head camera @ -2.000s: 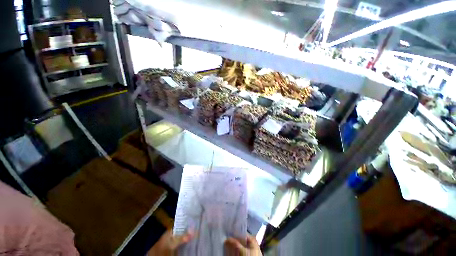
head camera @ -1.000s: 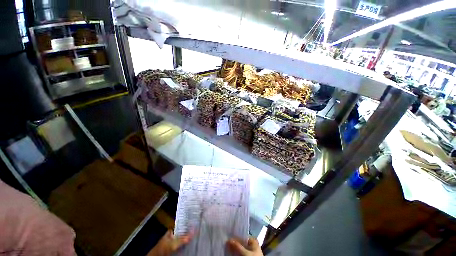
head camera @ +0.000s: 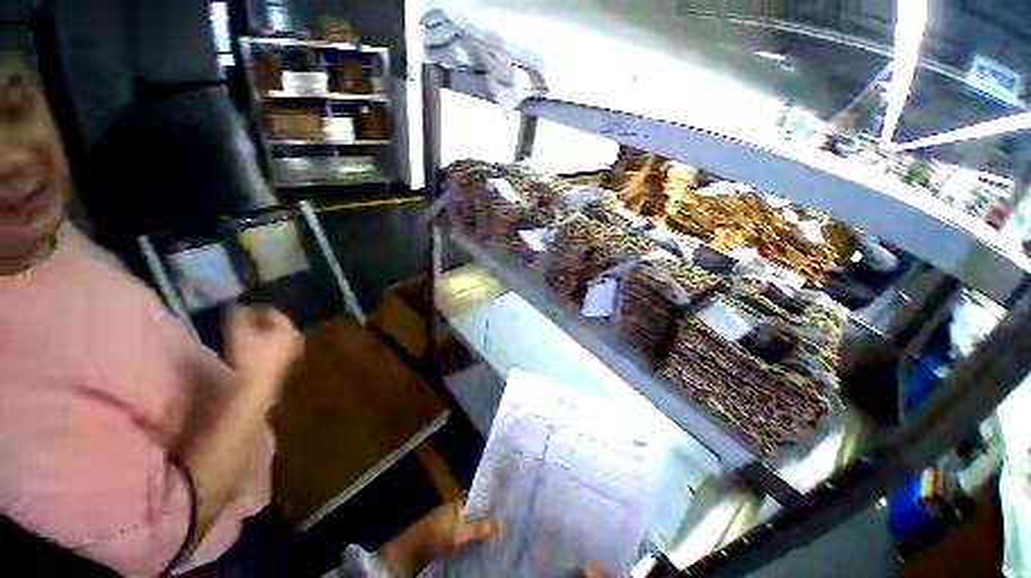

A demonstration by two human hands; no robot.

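White printed production sheets [head camera: 565,480] with a ruled table are held low in front of me, tilted a little. My left hand [head camera: 447,536] grips their left edge with the thumb on top. Of my right hand [head camera: 594,571] only a fingertip shows at the bottom edge, on the sheets' lower part; the rest is cut off. Behind the sheets, leopard-print bundles [head camera: 746,378] stand in a row on the rack shelf, with white bundle tags [head camera: 600,297] on them.
A person in a pink top [head camera: 102,384] stands close at left, one forearm raised. A flatbed trolley [head camera: 351,412] with a brown deck lies between the person and the grey rack trolley [head camera: 667,412]. Golden-brown parts [head camera: 724,215] lie behind the bundles. A shelf cart [head camera: 322,107] stands farther back.
The view has turned left, so the rack appears farther right. The person in pink now shows with face and raised hand. The sheets have tilted, and my right hand has mostly dropped out of the picture.
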